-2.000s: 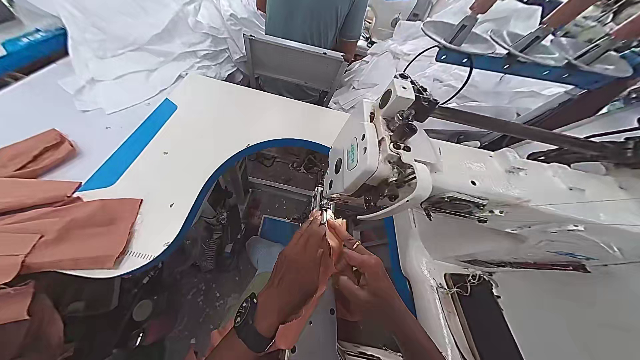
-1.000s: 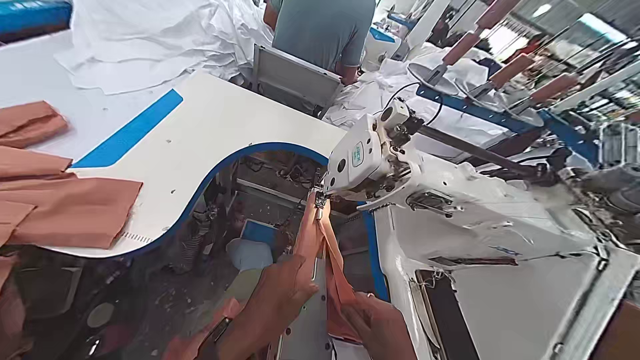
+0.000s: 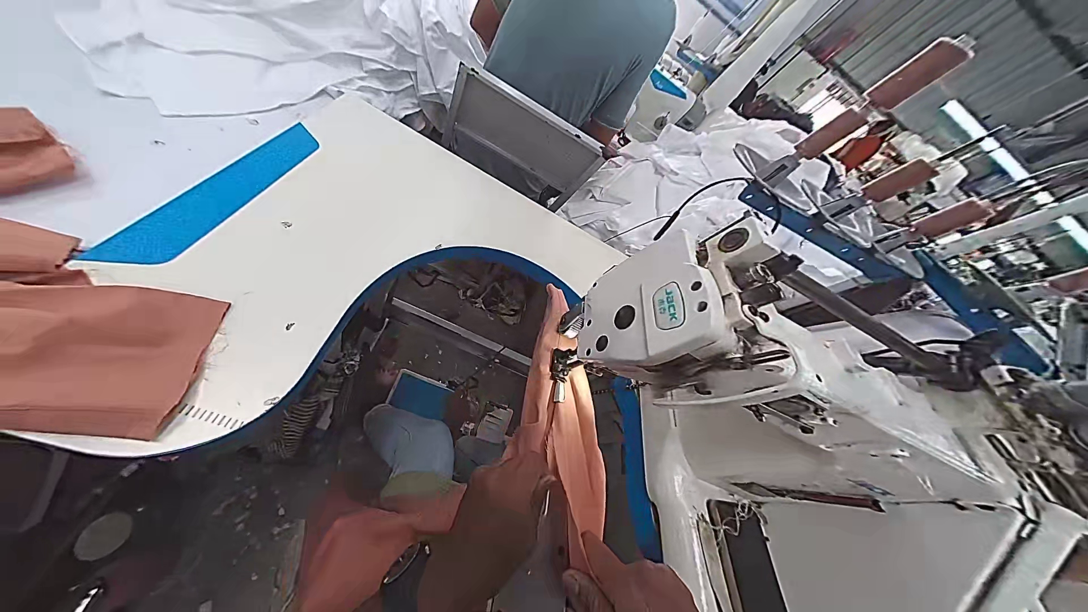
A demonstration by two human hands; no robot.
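A Jack industrial sewing machine point(image 3: 671, 310) stands at the centre right, with its presser foot point(image 3: 561, 365) over a long strip of orange-brown fabric point(image 3: 582, 450). That cloth runs from behind the foot down toward me. My left hand point(image 3: 501, 510), a dark-banded watch on its wrist, grips the left side of the fabric below the foot. Lower right, my right hand point(image 3: 633, 582) holds the cloth's right side near the frame's bottom edge. Another part of the orange-brown fabric lies over and beside my left forearm. The fingertips of both hands are partly hidden.
Cut orange-brown fabric pieces point(image 3: 102, 348) lie on the white table point(image 3: 340, 204) at left, whose curved edge is blue. White cloth point(image 3: 255, 51) is heaped behind. A person point(image 3: 578, 59) sits beyond by a grey chair back point(image 3: 523, 127). Thread cones point(image 3: 918, 72) stand upper right.
Two seconds ago both hands were close together at the presser foot; they have since moved down toward me and apart. More of the fabric now shows, and it extends behind the foot.
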